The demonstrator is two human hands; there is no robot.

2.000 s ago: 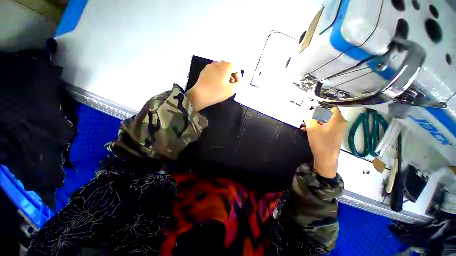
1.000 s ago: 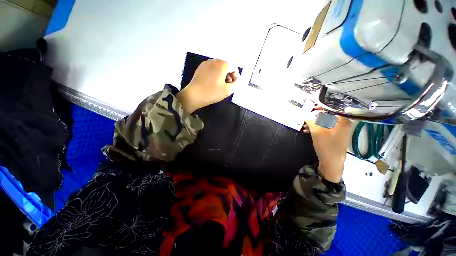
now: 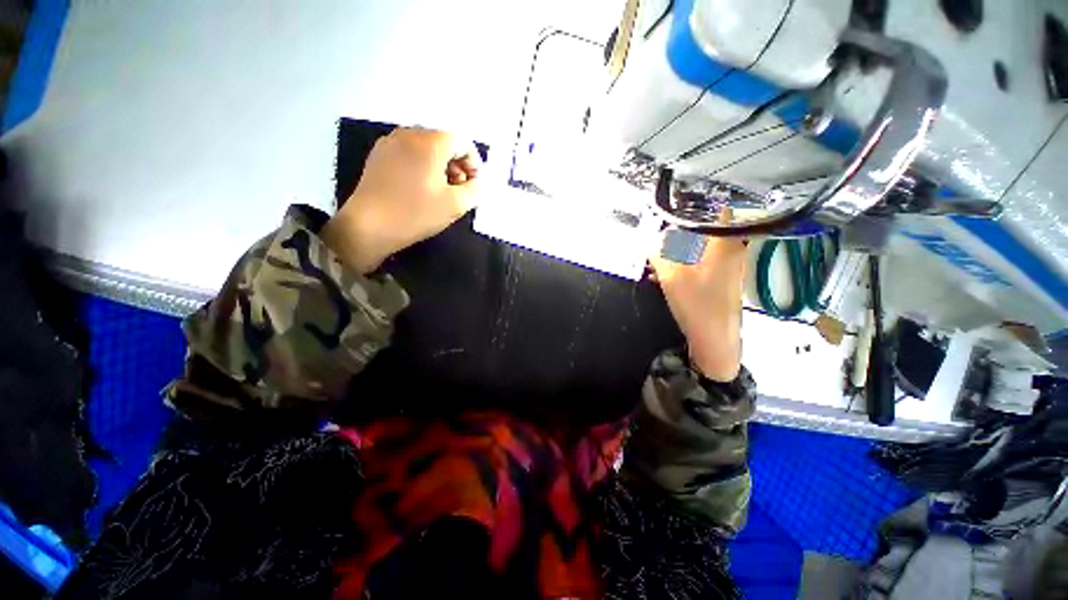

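Observation:
A black garment piece with thin stitch lines lies over the table's front edge and towards my lap. My left hand is closed on its upper left part, fingers curled under. My right hand pinches its right corner beside the small grey block; the fingertips are partly hidden by the block and machine head. The white sewing machine head with blue stripe stands above. The needle area is lost in glare.
Green-handled scissors lie right of my right hand. A long black rod and a slim cream tool lie beside them. Dark cloth hangs at the left. Grey and black cloth is heaped at the lower right.
The whole view has shifted, so everything sits further left in the picture and more cloth shows at the lower right. Both hands stay on the black piece, with little visible movement against the table.

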